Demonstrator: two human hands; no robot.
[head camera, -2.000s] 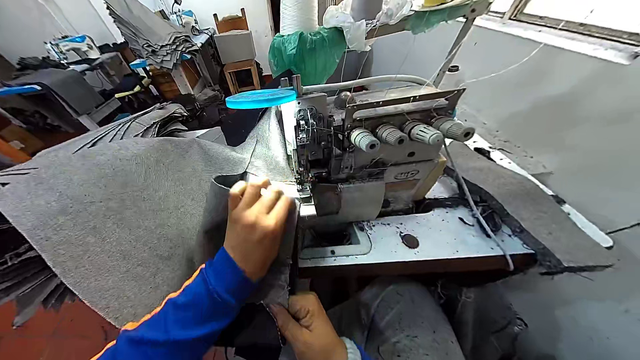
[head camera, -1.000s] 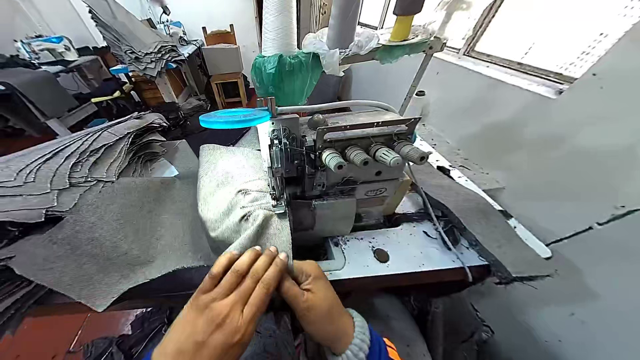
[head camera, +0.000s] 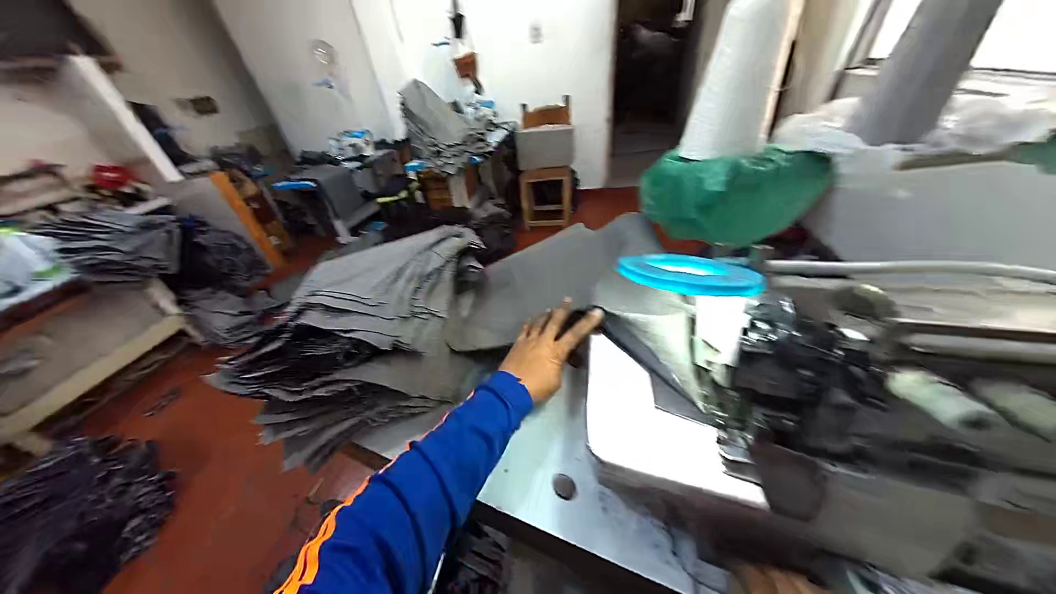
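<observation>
My left hand (head camera: 544, 353) reaches over the metal work table (head camera: 528, 470), its fingers spread at the dark edge of a grey fabric piece (head camera: 536, 285); whether they grip it is unclear. The fabric runs behind and left of the overlock sewing machine (head camera: 808, 371), and a part of it lies by the presser foot (head camera: 734, 441), over the white machine plate (head camera: 631, 404). Of my right hand (head camera: 775, 580) only a blurred part shows at the bottom edge, below the machine; its fingers are hidden.
A thick stack of grey cut fabric (head camera: 371, 305) lies left of my hand. A blue ring (head camera: 691, 275) sits above the machine, near a thread cone (head camera: 734, 82) in green plastic (head camera: 734, 194). A wooden chair (head camera: 546, 177) stands behind; dark scraps (head camera: 82, 511) lie on the floor.
The view has swung left. My hands were together at the fabric in front of the presser foot; now my left hand is out to the left of the machine, apart from my right.
</observation>
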